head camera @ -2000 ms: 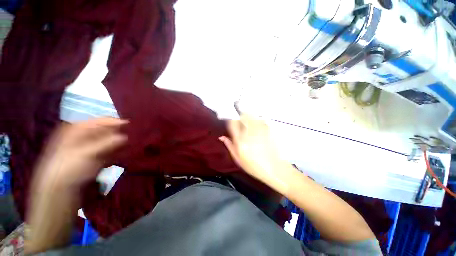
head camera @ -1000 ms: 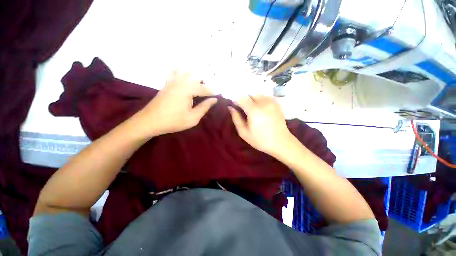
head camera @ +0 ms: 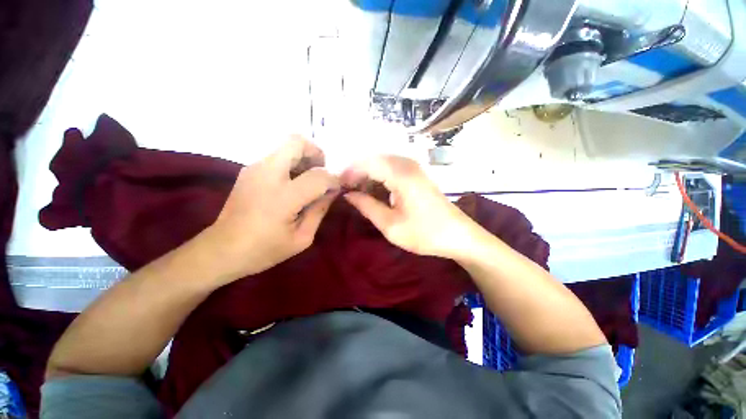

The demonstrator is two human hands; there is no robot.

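A dark red garment piece (head camera: 352, 262) lies over the front edge of the white table and hangs down toward my lap. Its gathered end (head camera: 86, 176) spreads at the left. My left hand (head camera: 274, 204) and my right hand (head camera: 409, 204) pinch the garment's upper edge between their fingertips, almost touching each other. The sewing machine head (head camera: 483, 57) is just beyond my hands, at the upper right. Bright glare hides most of the needle area, and the fingers hide the pinched edge.
A larger maroon cloth pile (head camera: 37, 61) is at the far left. A printed ruler strip (head camera: 65, 277) runs along the table's front edge. A small dark tool (head camera: 684, 236) and an orange-red cord (head camera: 695, 206) are at the table's right end. Blue crates (head camera: 669, 303) stand below right.
The garment's gathered end has shifted left and slightly down in view. My hands have come closer together at the edge. The machine head appears larger and nearer.
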